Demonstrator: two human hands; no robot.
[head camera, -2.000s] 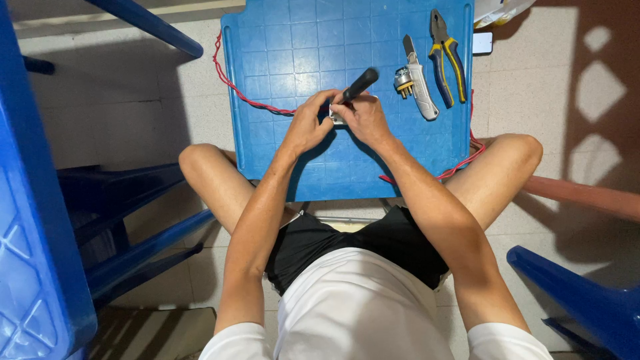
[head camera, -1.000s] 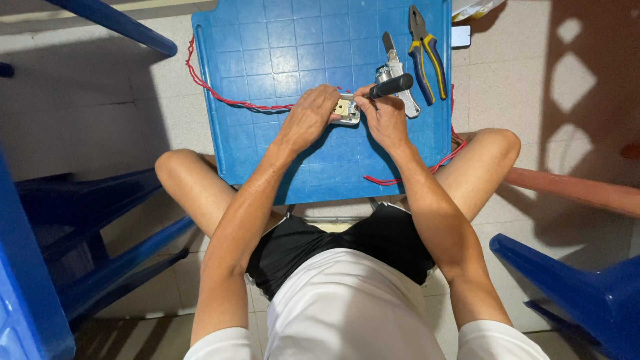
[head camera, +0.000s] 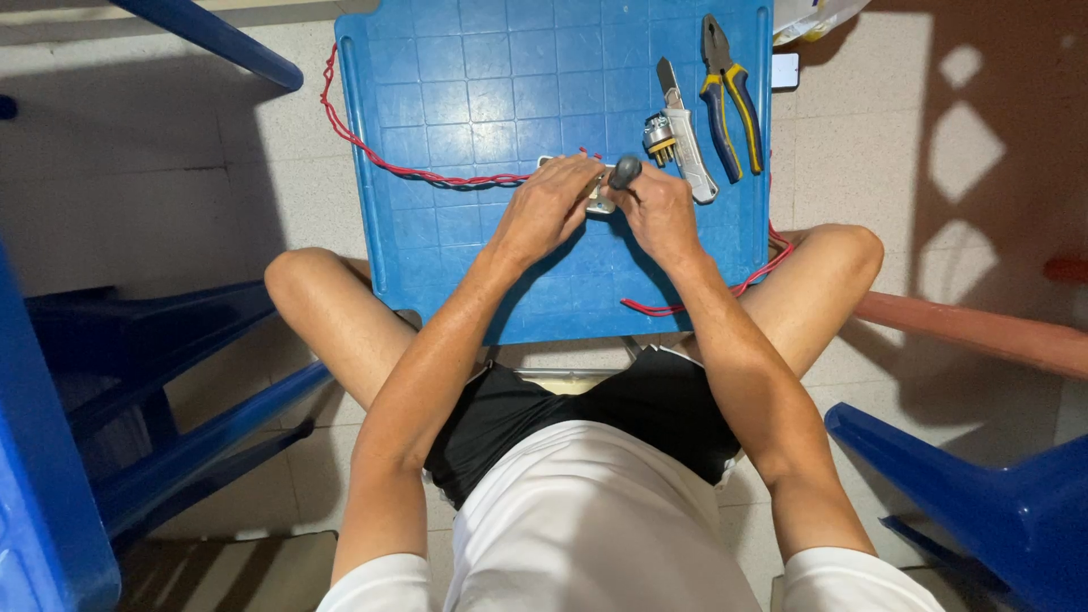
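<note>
On a blue plastic table (head camera: 442, 255), my left hand (head camera: 552, 200) holds down a small white electrical fitting (head camera: 602, 206), covering most of it. My right hand (head camera: 659, 204) grips a screwdriver by its black handle (head camera: 626, 172), which stands nearly upright over the fitting's right part; its tip is hidden. A twisted red wire (head camera: 442, 179) runs from the table's left edge to the fitting, and short red wire ends (head camera: 590, 154) show just beyond it. Right of my right hand lie a round metal part with brass pins (head camera: 659, 140) and a utility knife (head camera: 690, 153) with its blade out.
Combination pliers (head camera: 731, 110) with blue and yellow handles lie at the table's right. Another red wire (head camera: 748, 280) crosses the right edge near my forearm. Blue plastic furniture (head camera: 960, 476) stands on both sides, and a white object (head camera: 785, 71) is beyond the right edge.
The screwdriver handle leaned to the right one second ago and is now nearly upright. The fitting, well exposed between my hands then, is now more covered by my left hand.
</note>
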